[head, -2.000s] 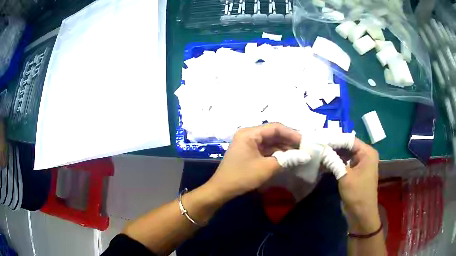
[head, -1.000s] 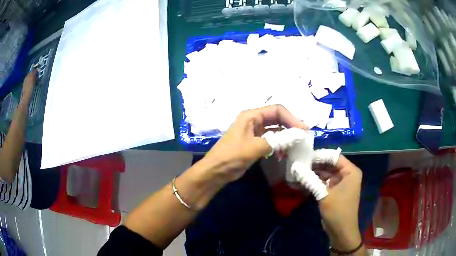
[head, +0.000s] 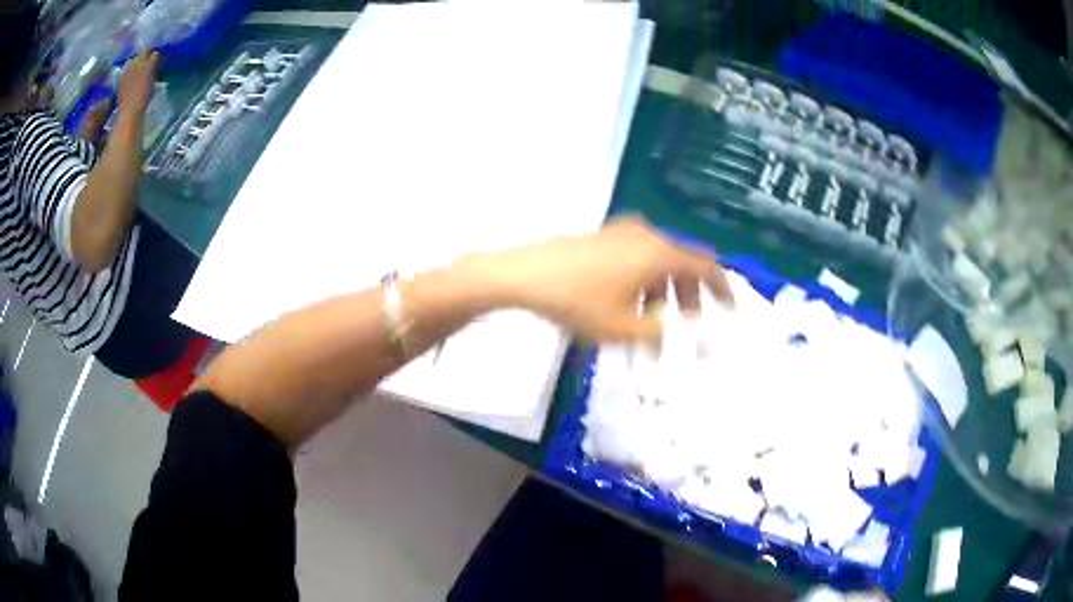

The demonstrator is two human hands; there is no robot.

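White absorbent pads lie heaped in the blue plastic basket at centre right. My left hand is over the basket's upper left part, its arm reaching in from the lower left. It is motion-blurred, and its wrapped fingertips blend with the white pads, so I cannot tell if it holds anything. No clear part of my right hand shows. A small white shape at the bottom edge, below the basket, is cut off, and I cannot tell what it is.
White sheets lie left of the basket. A blister tray with stemmed parts and a blue container are behind. A clear bag of foam blocks and a loose white block are right. Another person sits at left.
The view has swung left, moving the bench things rightward and tilting them. My left hand has parted from the white piece at my right hand and moved over the pads. My right hand has left clear view.
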